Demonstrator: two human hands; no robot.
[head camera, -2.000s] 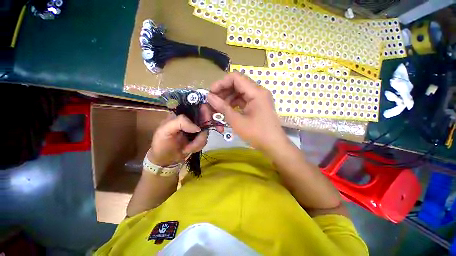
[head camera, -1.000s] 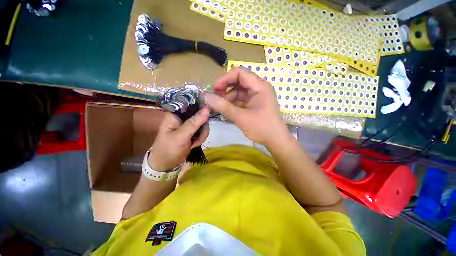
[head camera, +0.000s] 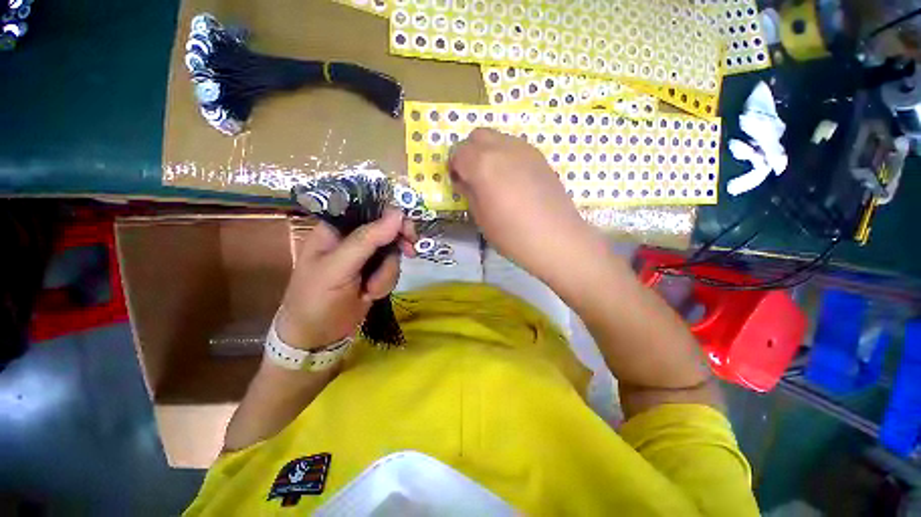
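My left hand (head camera: 338, 273) is closed round a bunch of wired components (head camera: 348, 194), with silver and white round faces at the top and black leads (head camera: 381, 323) hanging below. A few white-faced discs (head camera: 426, 247) stick out to the right of its fingers. My right hand (head camera: 505, 187) is over the left part of the gasket sheet (head camera: 646, 162), a yellow sheet with rows of white rings. Its fingertips are bent down at the sheet. Whether they pinch a ring is hidden.
A tied bundle of wired parts (head camera: 293, 81) lies on the cardboard pad (head camera: 273, 141). Spare gasket sheets (head camera: 566, 40) overlap behind. White crumpled scrap (head camera: 757, 136) and a yellow tape roll (head camera: 800, 30) are at right. An open carton (head camera: 192, 323) and red stool (head camera: 752, 328) are below the bench.
My right hand has moved away from the bunch, onto the gasket sheet. My left hand still holds the bunch, and white discs now show spread at its right. The whole view has shifted.
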